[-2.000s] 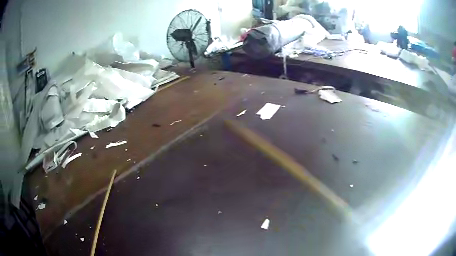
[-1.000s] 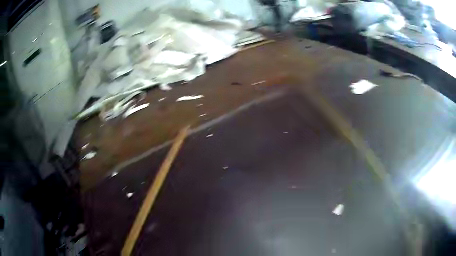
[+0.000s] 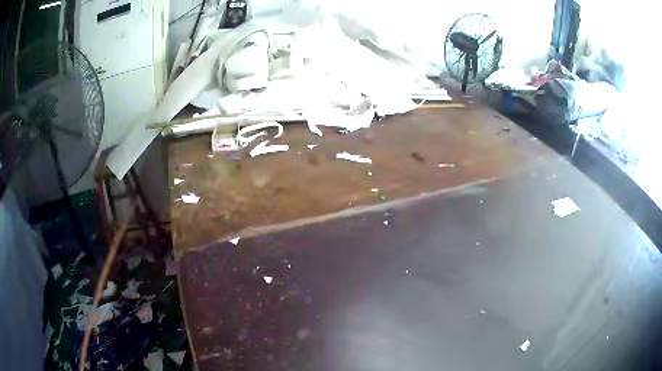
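Note:
Neither of my hands is in view. A large dark-brown cutting table (image 3: pixel 406 275) lies in front of me, with a pale seam line running across it. Small white paper scraps lie on it, one larger piece (image 3: pixel 565 206) at the right. A big heap of crumpled white paper (image 3: pixel 319 72) lies along the table's far edge. A small open carton (image 3: pixel 226 135) sits in front of the heap, with curled white strips (image 3: pixel 268 150) beside it.
A standing fan (image 3: pixel 58 130) is at the left and another fan (image 3: pixel 473 47) behind the table. A wooden stool (image 3: pixel 123 199) stands off the table's left edge. The scrap-covered floor (image 3: pixel 116 319) shows at lower left. A wrapped bundle (image 3: pixel 577 98) is at far right.
The view has swung left, so the table and paper heap now sit further right. The left fan, stool, carton and floor have come into view. The yellow strips across the table no longer show there.

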